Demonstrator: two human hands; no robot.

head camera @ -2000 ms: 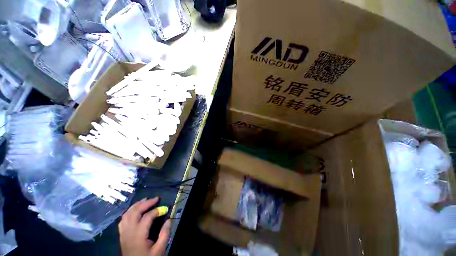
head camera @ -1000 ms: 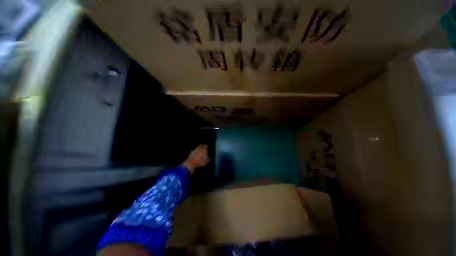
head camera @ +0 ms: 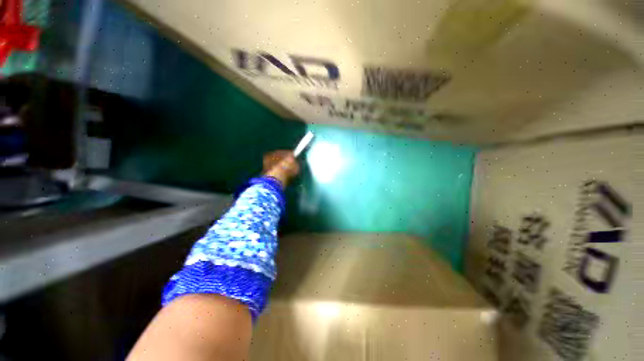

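My left hand [head camera: 281, 166] reaches down and away at the centre left, low near the green floor. It is small and slightly blurred. Its fingers are closed on a slim white stick [head camera: 303, 144], whose free end points up and to the right. The finger details are hidden. A blue and white knitted sleeve [head camera: 236, 236] covers the forearm. My right hand is not in view.
A large printed carton [head camera: 395, 63] stands beyond the hand, and another printed carton [head camera: 565, 247] stands at the right. A brown box [head camera: 374, 282] is close at the bottom. Green floor [head camera: 395, 169] shows between them. A grey metal frame [head camera: 120, 236] runs along the left.
My left hand has gone from the bench edge down beside the cartons. The white stick now shows in its fingers. The view has tilted from the bench towards the floor, and the bench top has left it.
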